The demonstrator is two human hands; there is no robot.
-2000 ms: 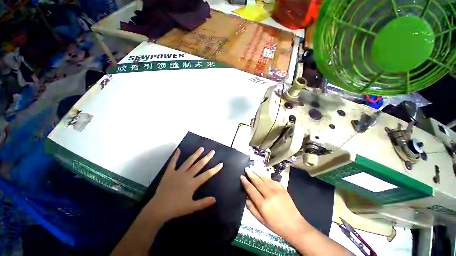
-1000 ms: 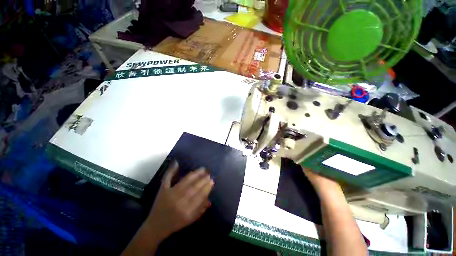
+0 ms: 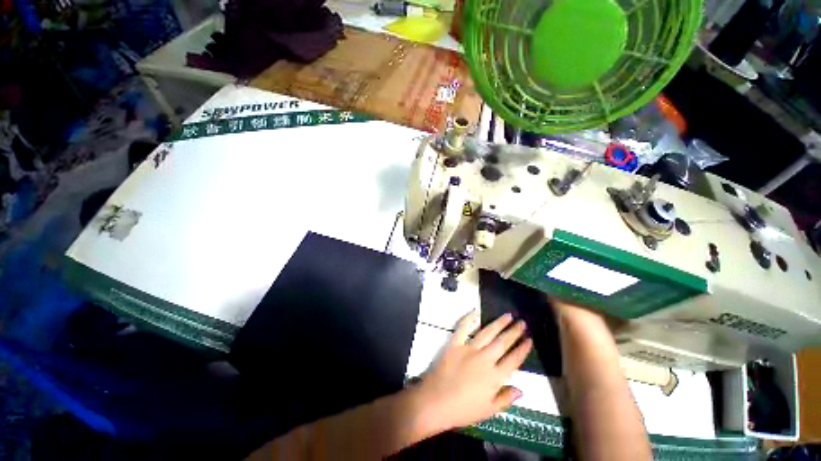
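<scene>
The large black fabric panel [image 3: 338, 311] lies flat on the white table, its right edge beside the presser foot [image 3: 453, 263]. A smaller black fabric piece [image 3: 504, 299] lies to the right of the needle area, partly under the cream machine head [image 3: 522, 203]. My left hand [image 3: 473, 369] reaches across the large panel's lower part. Its fingers are spread, with the fingertips on the small piece's left side. My right hand [image 3: 576, 317] reaches under the green front panel of the machine head. Only the wrist and forearm show clearly; the fingers are hidden.
The green fan [image 3: 579, 40] stands above and behind the machine head. A brown cardboard box [image 3: 378, 76] and a dark maroon cloth pile [image 3: 270, 34] are behind the table [image 3: 243, 189]. A pale tray [image 3: 790, 396] with dark contents is at the right end.
My left hand has left the large panel and moved right to the small piece. My right hand has moved from beside the needle to under the machine head. The view has shifted.
</scene>
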